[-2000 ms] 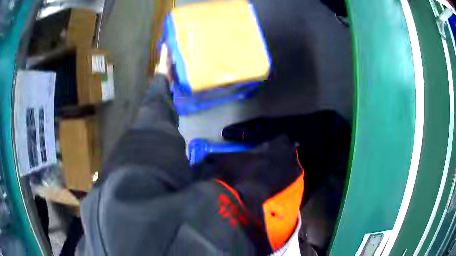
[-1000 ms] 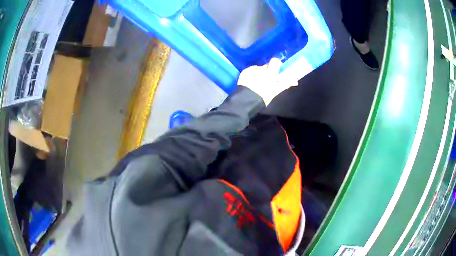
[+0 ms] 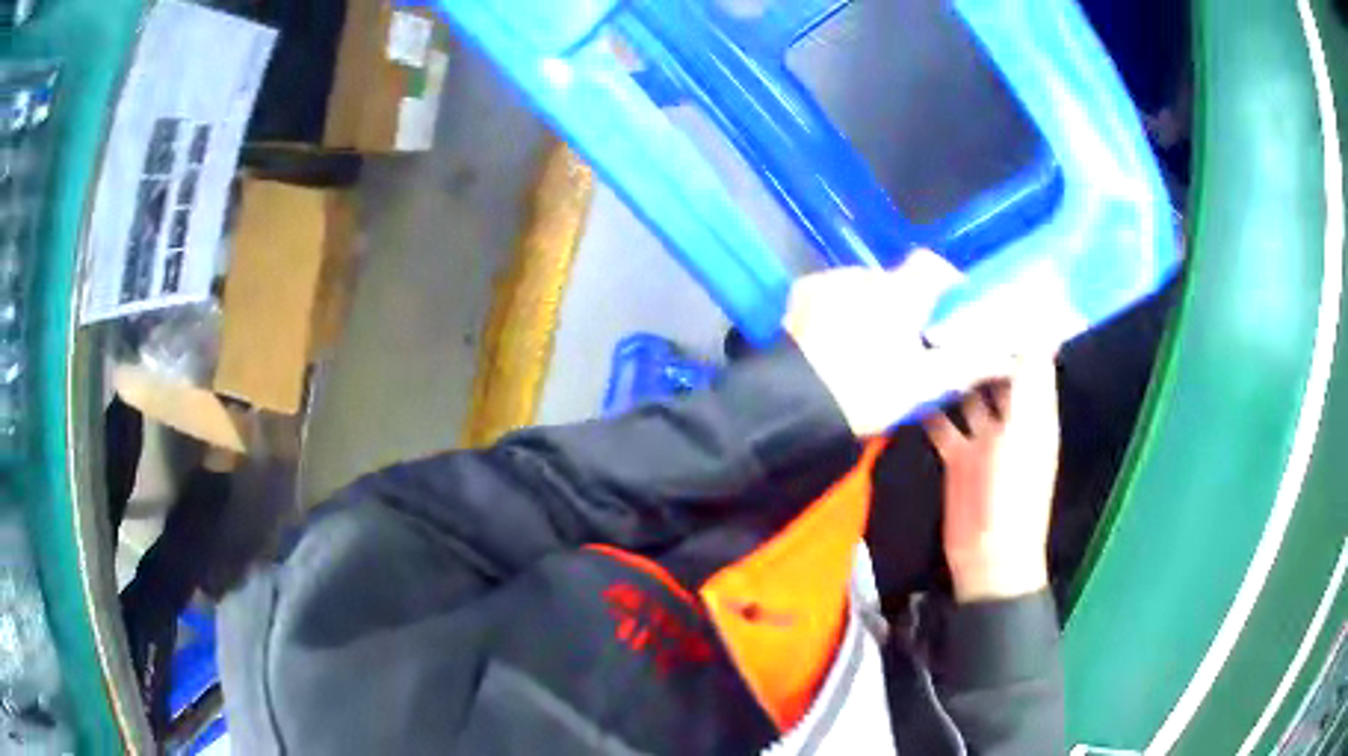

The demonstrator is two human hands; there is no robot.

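Note:
A bright blue plastic stool [image 3: 688,207] with an open frame is held tilted in front of me at the top of the picture, cut off by the upper edge. Its cardboard top is not visible. My left hand [image 3: 880,332] grips its near frame edge, with some fingers hidden by glare. My right hand [image 3: 1010,465] comes up from below and grips the same edge, just right of and below my left hand. Both hands look bare and overexposed, so their exact finger positions are partly unclear.
The green bench [image 3: 1234,355] with white lines curves along the right. Another blue plastic piece [image 3: 651,372] is on the floor below the stool, beside the yellow floor line [image 3: 528,303]. Cardboard boxes [image 3: 281,293] and a printed sheet [image 3: 178,163] are at the left.
The stool has turned from showing its tan top to showing its open blue frame and has shifted right. My right hand has come into view and taken hold of its edge.

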